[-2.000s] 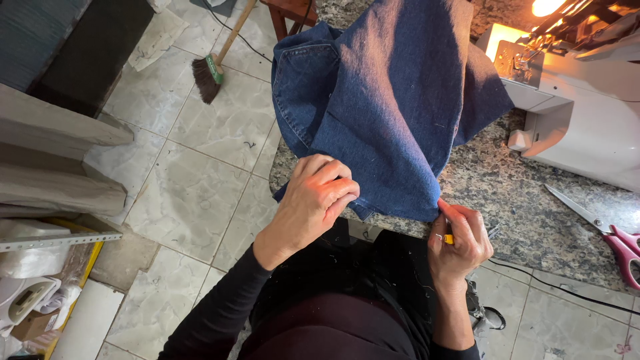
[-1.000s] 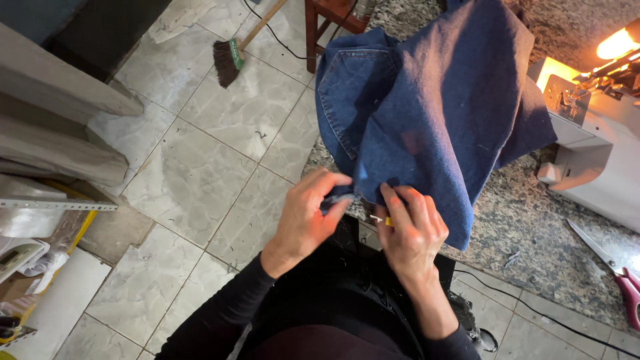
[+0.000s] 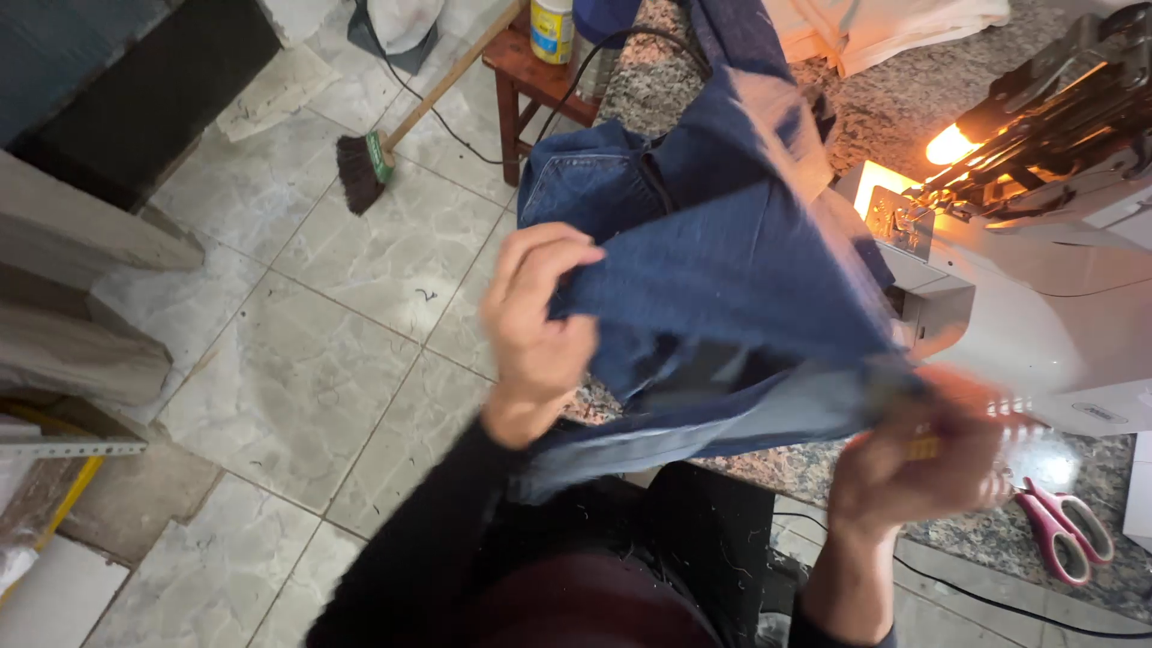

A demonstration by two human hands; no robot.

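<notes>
A blue denim garment [image 3: 720, 270] with a stitched pocket is stretched between my hands over the edge of the granite worktop. My left hand [image 3: 540, 315] pinches its left part between thumb and fingers. My right hand [image 3: 918, 450], blurred by motion, grips the cloth at the lower right; something yellow shows at its fingers, too blurred to name. Part of the garment hangs open below, its paler inside showing.
A white sewing machine [image 3: 1062, 333] with a lit lamp stands at the right. Pink-handled scissors [image 3: 1062, 531] lie on the granite worktop [image 3: 963, 540] near my right hand. A wooden stool [image 3: 540, 81] holds containers; a broom [image 3: 364, 171] lies on the tiled floor.
My hands, close together one second ago, are now wide apart with the denim spread between them. The right hand has moved right, towards the scissors' side. The garment's paler inside has come into sight.
</notes>
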